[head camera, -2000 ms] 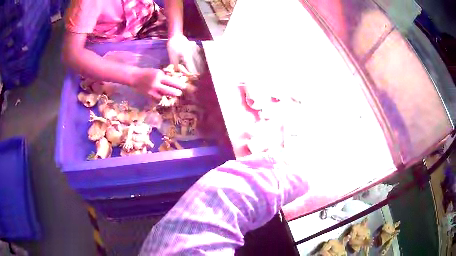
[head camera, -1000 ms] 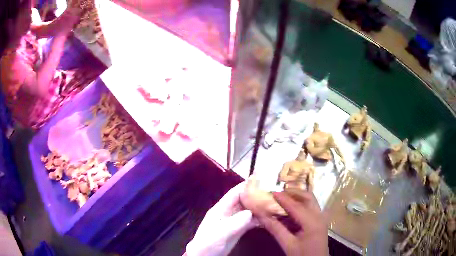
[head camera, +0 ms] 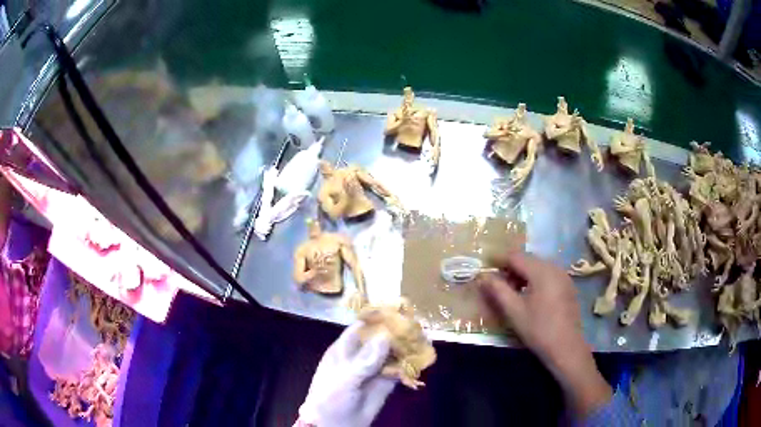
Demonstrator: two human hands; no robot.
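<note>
My left hand point(head camera: 346, 371), in a white glove, holds a tan torso point(head camera: 404, 338) at the bench's front edge. My bare right hand point(head camera: 538, 304) pinches a thin pale stick point(head camera: 490, 269) whose tip is at the small clear oval dish point(head camera: 461, 268). The dish sits on a brown cardboard pad point(head camera: 430, 304) with shiny streaks. Two torsos, each with one arm, lie left of the pad, one point(head camera: 324, 260) nearer the front and one point(head camera: 350, 192) behind it. A heap of tan arm parts point(head camera: 642, 242) lies to the right.
More torsos point(head camera: 411, 125) lie along the bench's back edge, before a green belt point(head camera: 467, 58). White bottles point(head camera: 298, 125) and a limp white glove point(head camera: 288, 188) are beside the slanted glass. A lit tray point(head camera: 108, 250) and purple-looking crate point(head camera: 50, 334) are at far left.
The view has swung right, from the crate and lit tray to the bench. My right hand has moved from beside my gloved left hand to the dish and now holds the stick.
</note>
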